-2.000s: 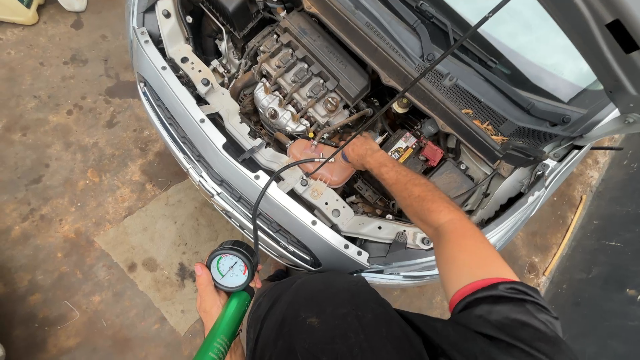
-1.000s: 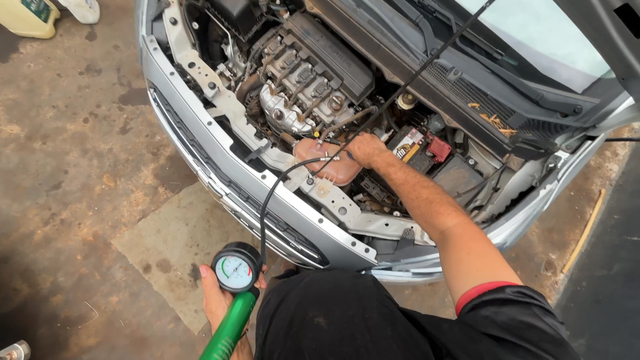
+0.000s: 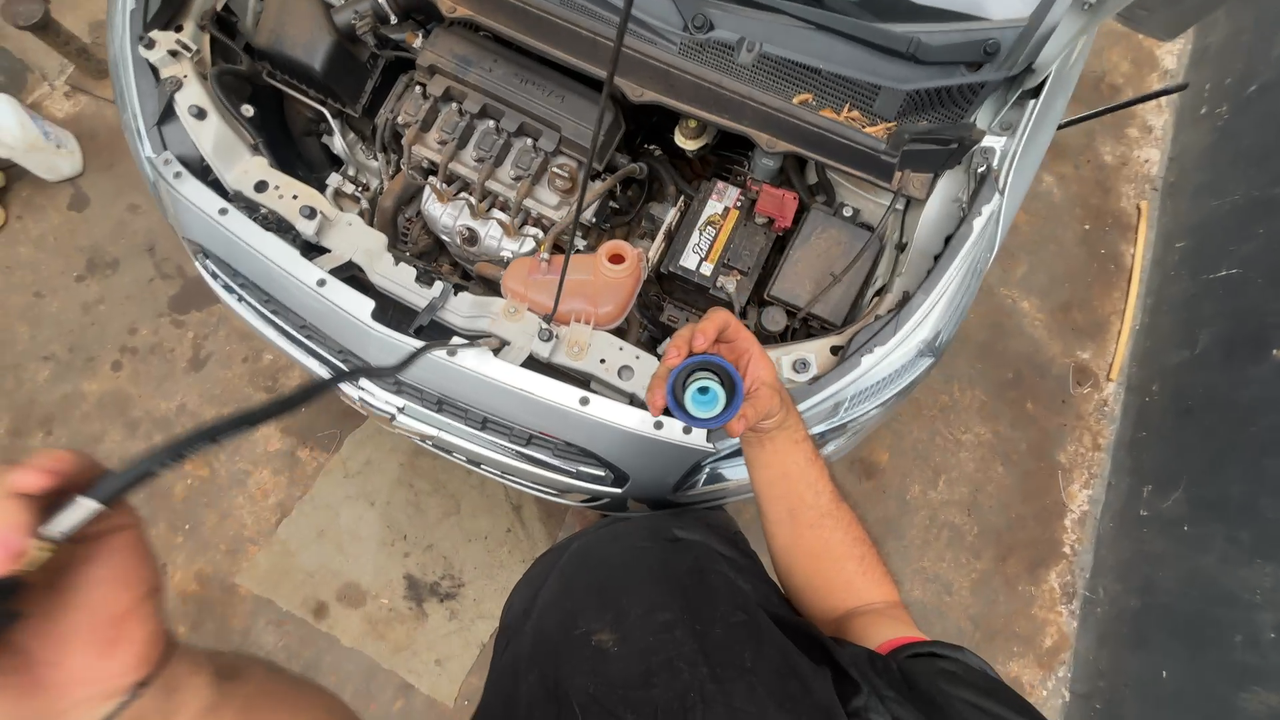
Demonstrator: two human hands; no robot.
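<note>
My right hand [image 3: 728, 370] holds a round blue cap [image 3: 705, 391], its pale blue inner side facing up, above the car's front edge. Beyond it sits the orange-brown coolant expansion tank [image 3: 575, 288], its filler neck uncovered. Blurred at the lower left, my left hand [image 3: 80, 570] is closed around the metal fitting end of a black rubber hose [image 3: 230, 425]. The hose runs right to a tip lying over the front panel near the tank. The pressure gauge with the green handle does not show in this view.
Around the tank are the engine [image 3: 490, 150], the battery [image 3: 712, 240] with a red terminal cover, and a black box [image 3: 822, 262]. The thin hood prop rod [image 3: 592, 150] crosses the bay in front of the engine. A white jug [image 3: 38, 140] stands on the floor at far left.
My right hand has drawn back from the tank and now holds the blue cap. The hose end has left the tank. My left hand has risen at the left, and the gauge has gone out of view.
</note>
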